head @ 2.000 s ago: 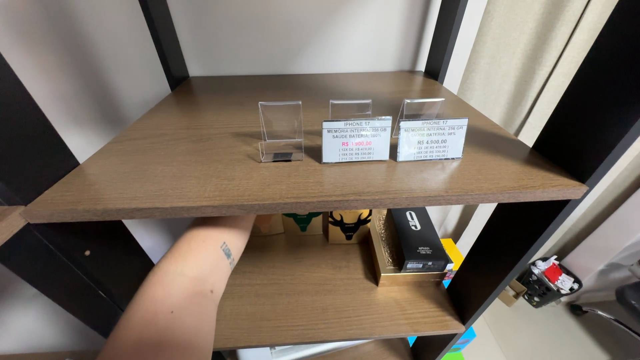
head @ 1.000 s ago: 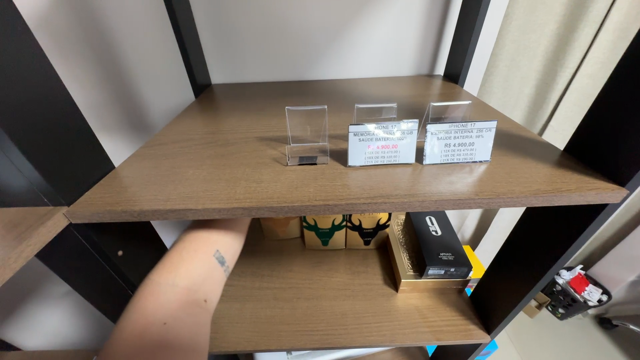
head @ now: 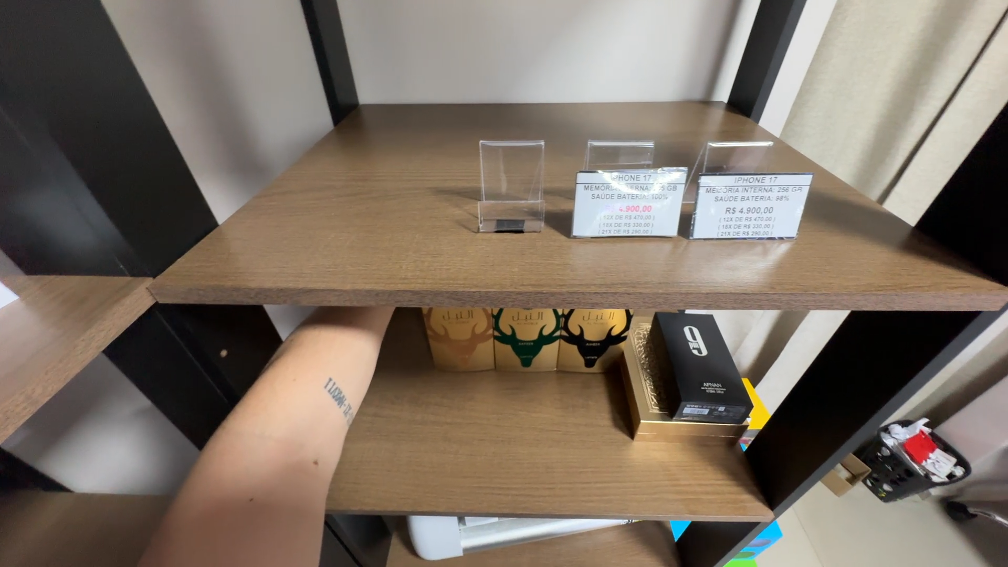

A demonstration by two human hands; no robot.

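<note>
My left forearm comes in from the lower left and reaches beneath the upper wooden shelf [head: 378, 268]; the hand itself is hidden under that shelf, so its hold cannot be seen. My right hand is out of view. To the right of the forearm, at the back of the lower shelf [head: 504, 457], stand several gold boxes with deer-head designs, among them one with a green design [head: 526, 339] and one with a black design [head: 596, 339]. Farther right, a black Afnan box [head: 701, 366] lies on a flat gold box [head: 646, 394].
On the upper shelf are a clear plastic stand [head: 512, 187] and two printed price cards [head: 628, 203] [head: 750, 206] in front of more clear stands. Black uprights [head: 835, 402] flank the shelves. A filled black basket [head: 913, 465] is on the floor at right.
More of the gold deer-head boxes shows below the upper shelf as the view shifts. My left arm stays reached in under the shelf.
</note>
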